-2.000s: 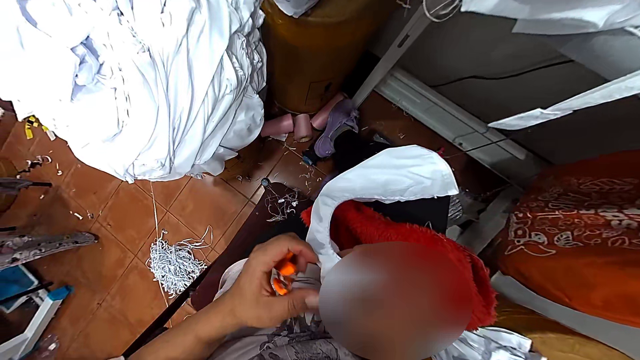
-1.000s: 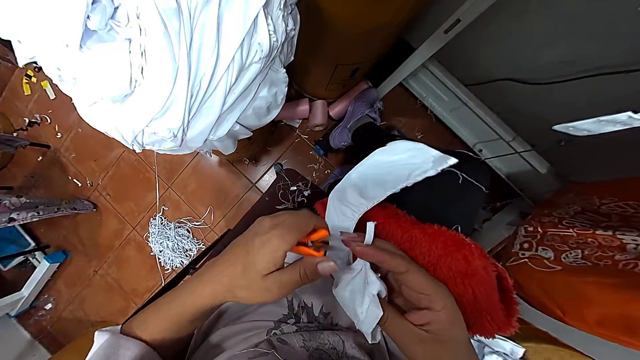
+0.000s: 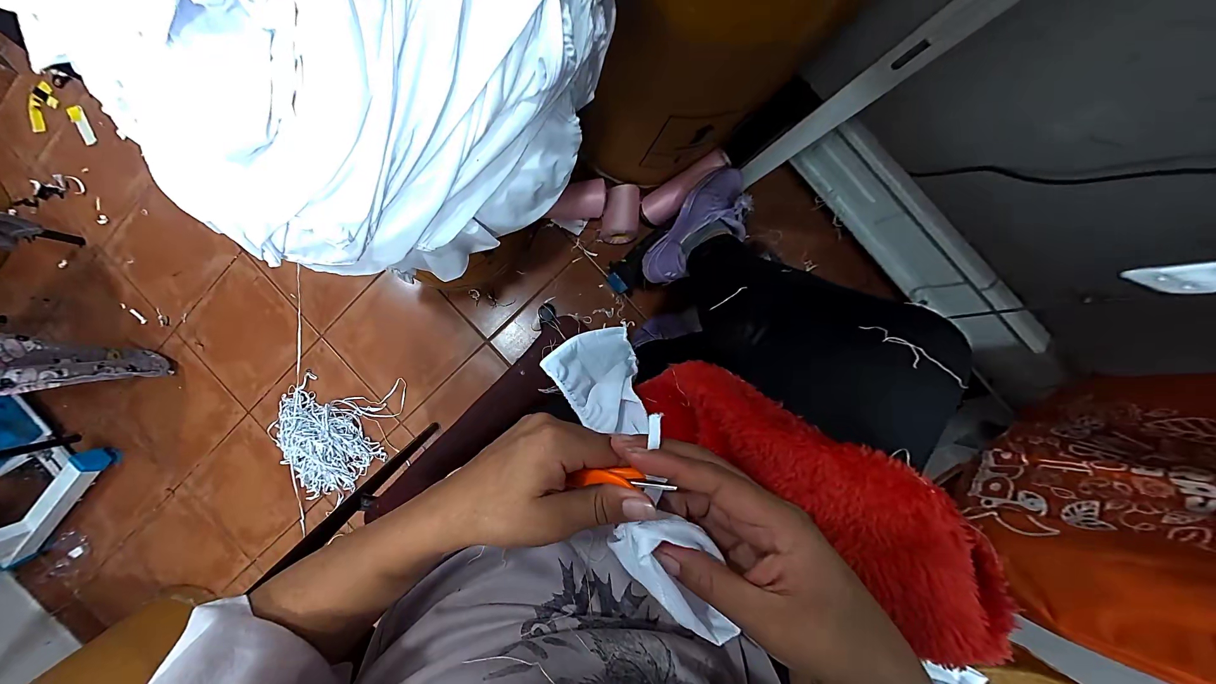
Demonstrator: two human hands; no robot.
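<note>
My left hand (image 3: 546, 480) holds small orange-handled snips (image 3: 608, 478), their metal blades pointing right toward my right hand. My right hand (image 3: 760, 541) grips a white fabric piece (image 3: 594, 375) between thumb and fingers. One end of the fabric sticks up above the hands and another part hangs below them over my lap; its middle is partly hidden by the fingers. The blades lie close to the fabric and a narrow white strip (image 3: 655, 431); whether they are cutting is not clear. A red fluffy cloth (image 3: 817, 513) lies just right of the hands.
A large heap of white fabric (image 3: 380, 123) stands at upper left, with pink thread cones (image 3: 620, 211) beside it. Tangled white thread (image 3: 328, 442) lies on the tiled floor. Another person's dark-clothed leg (image 3: 807, 332) extends beyond the red cloth. Orange patterned fabric (image 3: 1102, 475) is at right.
My right hand has come plainly into view and holds the white fabric beside the snips. The fabric's long curved upper part, earlier reaching up and right, now shows as a shorter end above the hands.
</note>
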